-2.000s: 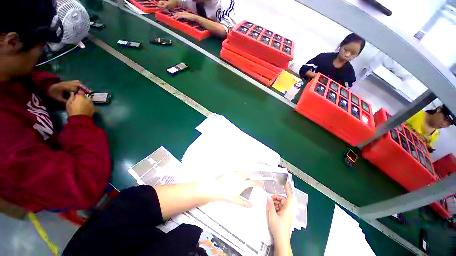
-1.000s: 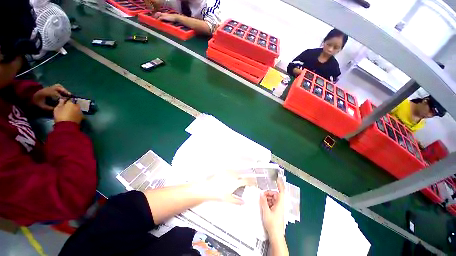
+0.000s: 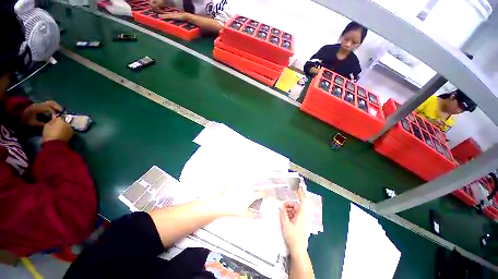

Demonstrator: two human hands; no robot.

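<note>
A sticker sheet with grey rectangles (image 3: 282, 189) lies on a pile of white and grey sheets in front of me. My left hand (image 3: 235, 205) lies over the pile, washed out by glare. A small grey patch (image 3: 255, 205) shows at its fingertips; whether it is a held sticker or part of the sheet beneath is unclear. My right hand (image 3: 295, 219) is at the sheet's right end, fingers curled, with the sheet's edge between thumb and index finger. Another sheet with grey rectangles (image 3: 147, 188) sticks out at the left of the pile.
A blank white stack (image 3: 368, 248) lies right on the green belt. Phones (image 3: 141, 63) lie singly along the belt, with a small lit device (image 3: 338, 141). Red trays (image 3: 344, 106) and seated workers are across. A red-sleeved worker (image 3: 46, 190) handles a phone at left. A metal rail (image 3: 437, 190) crosses at right.
The view has shifted, so most surroundings sit further left. The small device and phones have moved left along the belt relative to the trays. My hands stay at the same sheet.
</note>
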